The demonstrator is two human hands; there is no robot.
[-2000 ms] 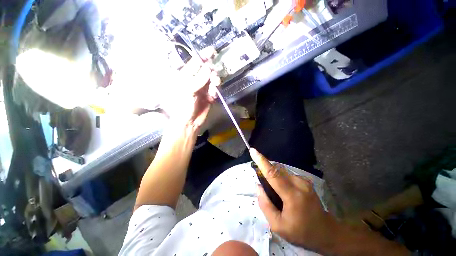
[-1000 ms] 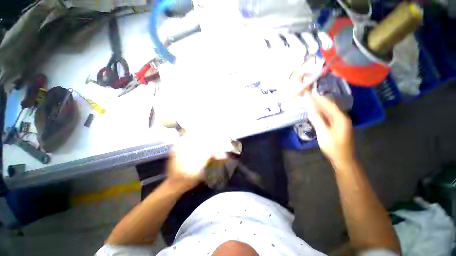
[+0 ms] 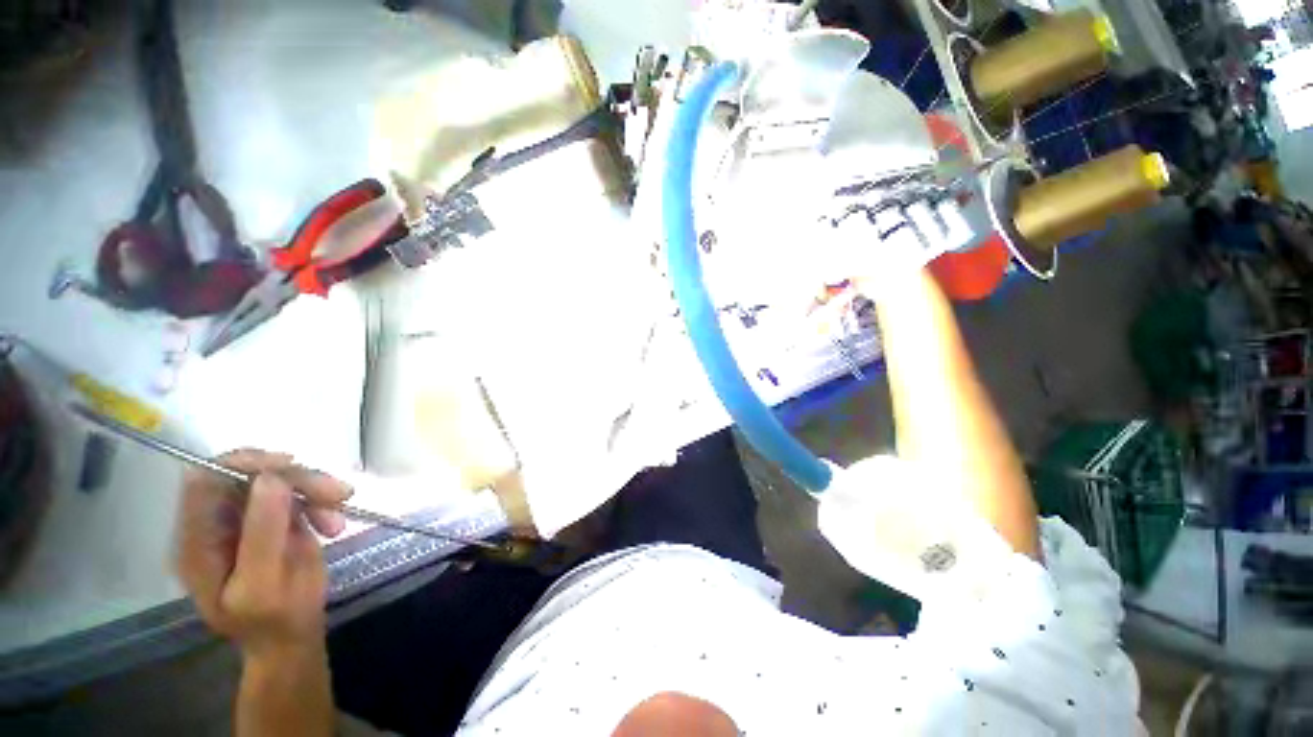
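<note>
My left hand (image 3: 259, 540) is at the table's front edge at the left, with its fingers closed around the thin steel shaft of the screwdriver (image 3: 180, 455). The tip points to the upper left, and the dark handle end is low near my lap. My right hand (image 3: 896, 288) is at the right end of the overlock machine (image 3: 785, 238), washed out by glare; its fingertips and anything in them cannot be made out. The machine's lower front is also lost in glare.
The lamp's blue arm (image 3: 691, 259) crosses in front of the machine, its pale head (image 3: 914, 540) over my right forearm. Red-handled pliers (image 3: 324, 248), dark scissors (image 3: 173, 259), tweezers (image 3: 366, 382) and a small yellow-handled screwdriver (image 3: 115, 402) lie left. Thread cones (image 3: 1087, 199) stand right.
My left hand has moved left from the middle and now holds the screwdriver, which was in my right hand two seconds ago. My right hand stays at the machine's right end. The view has shifted.
</note>
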